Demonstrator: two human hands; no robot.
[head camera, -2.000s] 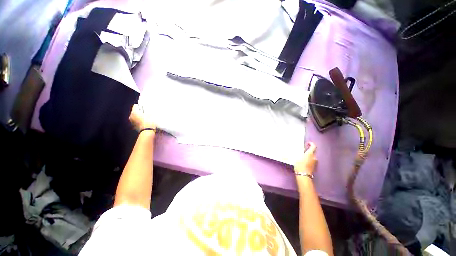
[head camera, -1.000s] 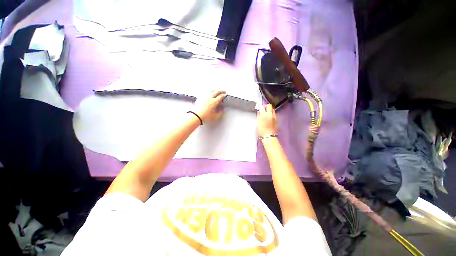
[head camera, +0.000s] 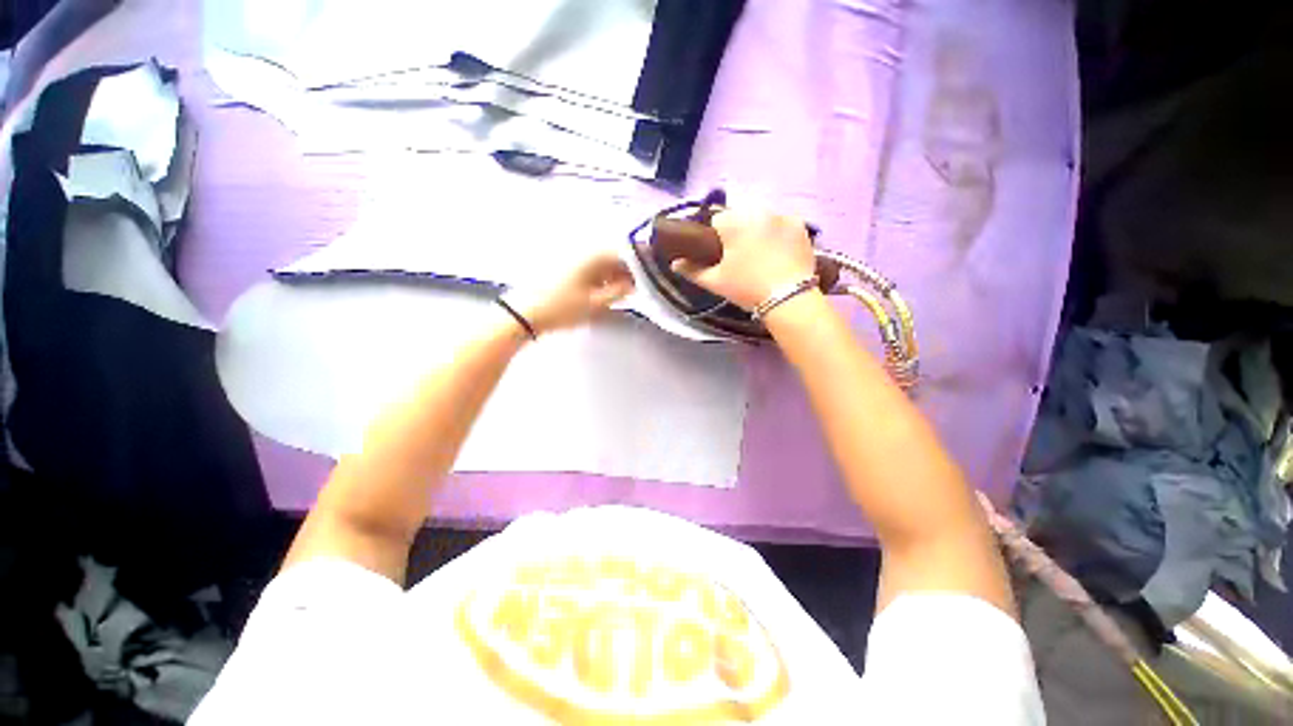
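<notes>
The pale sleeve panel (head camera: 610, 404) lies flat, rounded end left and straight end right. A narrow dark seam strip (head camera: 383, 274) runs lengthwise along its upper part. My right hand (head camera: 759, 258) grips the brown handle of the steam iron (head camera: 681, 277), whose dark pointed sole rests over the right part of the strip, tip to the left. My left hand (head camera: 579, 294) is on the panel just left of the iron, slightly blurred; whether its fingers pinch the cloth cannot be told.
Pale panels with navy edges (head camera: 567, 85) lie at the far side of the purple table (head camera: 908, 185). A navy and pale heap (head camera: 114, 326) is at left. The hose (head camera: 1049, 574) trails right. Crumpled grey-blue cloth (head camera: 1149, 454) lies beside the table.
My right hand has left the panel's right end, taken the iron's handle and brought the iron left onto the panel. My left hand has shifted slightly left. The panel lies nearly in the same place.
</notes>
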